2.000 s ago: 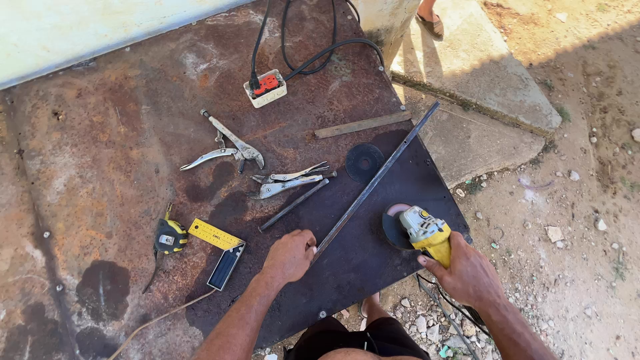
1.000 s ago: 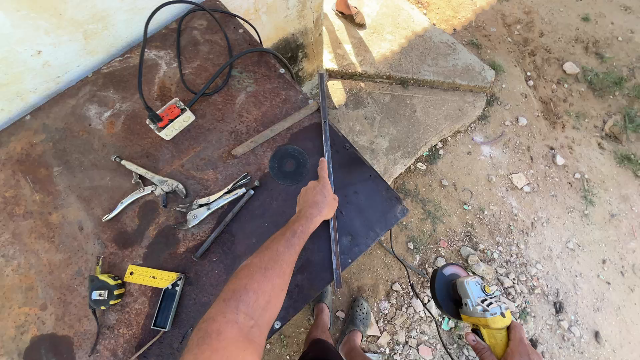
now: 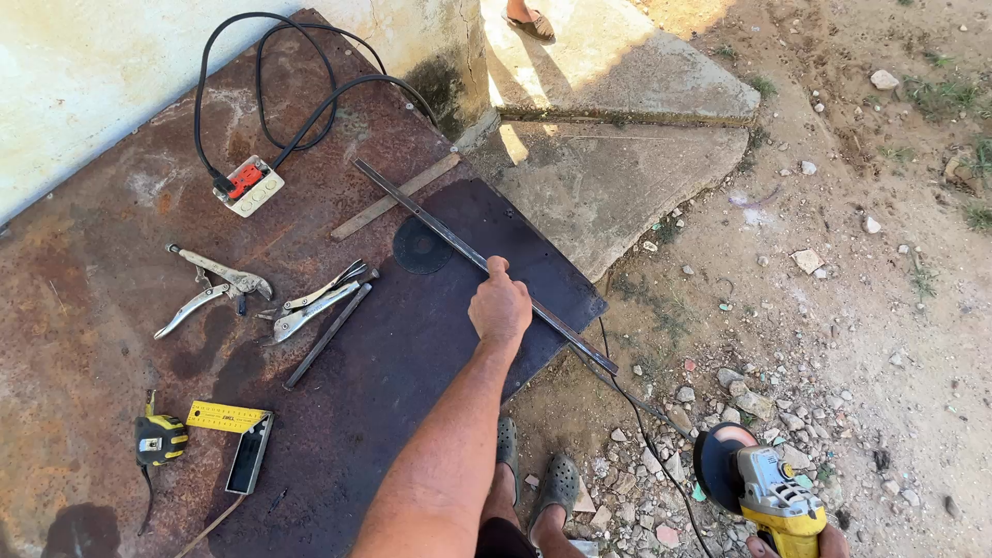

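My left hand (image 3: 500,306) is closed around a long narrow steel bar (image 3: 446,232), which lies diagonally over the metal tabletop with its lower end past the edge. At the lower right, partly cut off by the frame, my right hand (image 3: 831,542) holds a yellow angle grinder (image 3: 779,496) with a dark disc, out over the ground. Under the bar are a flat metal strip (image 3: 395,195) and a loose round disc (image 3: 422,245). Left of my left hand lie two pairs of locking pliers (image 3: 221,283) (image 3: 314,306) and a short metal rod (image 3: 328,335).
A tape measure (image 3: 161,439) and a try square (image 3: 229,416) lie at the table's left. An outlet box (image 3: 252,186) with a black cable sits farther back, near the wall. Another person's foot (image 3: 531,19) is on the concrete slab. Rubble and a cord lie by the right edge.
The bar has turned from nearly upright in view to a diagonal leaning left at its far end. My left hand now closes around it; one second ago a finger pointed along it.
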